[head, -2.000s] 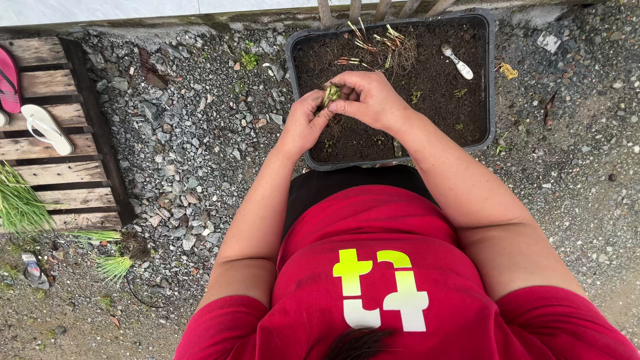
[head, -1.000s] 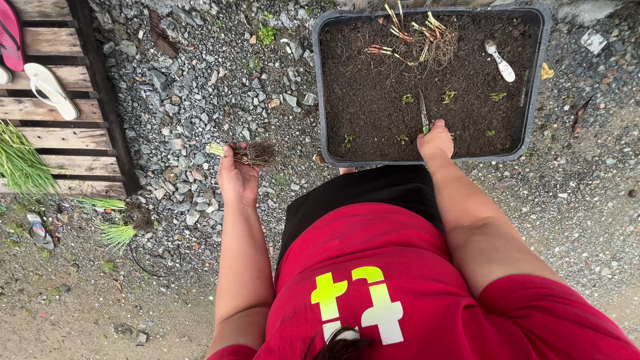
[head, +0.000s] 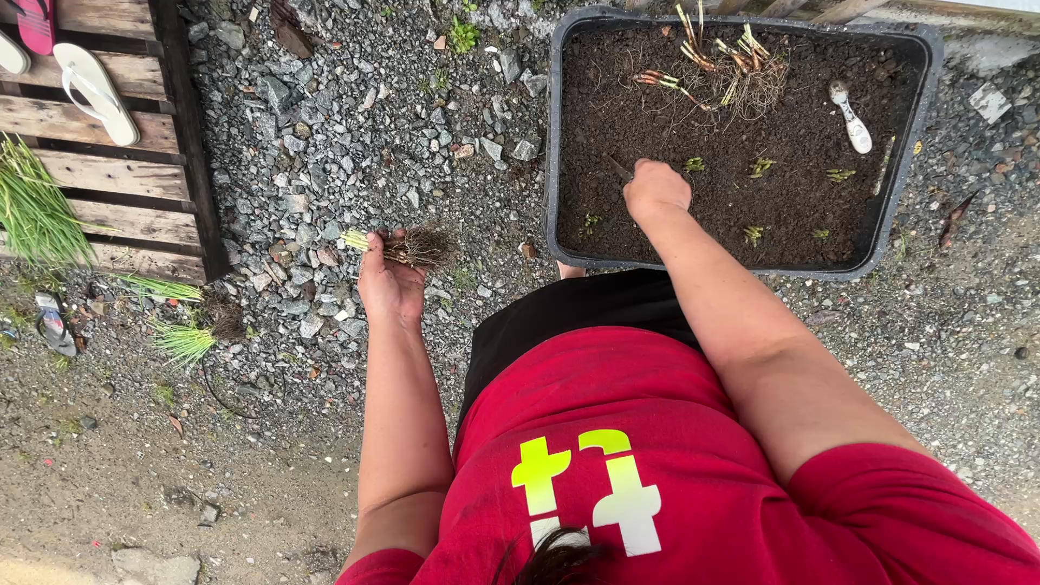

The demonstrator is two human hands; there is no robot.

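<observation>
My left hand [head: 392, 280] holds a small bunch of trimmed, rooted green stems [head: 416, 247] over the gravel, roots pointing right. My right hand [head: 658, 191] is closed on a knife, whose blade [head: 621, 168] points up and left over the dark soil [head: 731, 138] of a black plastic tub [head: 555, 162]. Several short green cuttings [head: 761, 167] stand in the soil, to the right of this hand and below it. Loose reddish-white stems with roots [head: 743, 69] lie at the tub's far side. A white-handled spoon [head: 851, 118] lies on the soil at the right.
A wooden pallet [head: 122, 175] at the left bears flip-flops [head: 97, 93] and long green leaves [head: 36, 207]. Two rooted green clumps [head: 185, 341] lie on the ground below it. Gravel [head: 325, 162] lies between pallet and tub. Wooden slats [head: 784, 7] border the tub's far edge.
Both hands were together over the tub two seconds ago, then parted, the left one going out over the gravel. Since one second ago, my right hand with the knife has moved left across the soil.
</observation>
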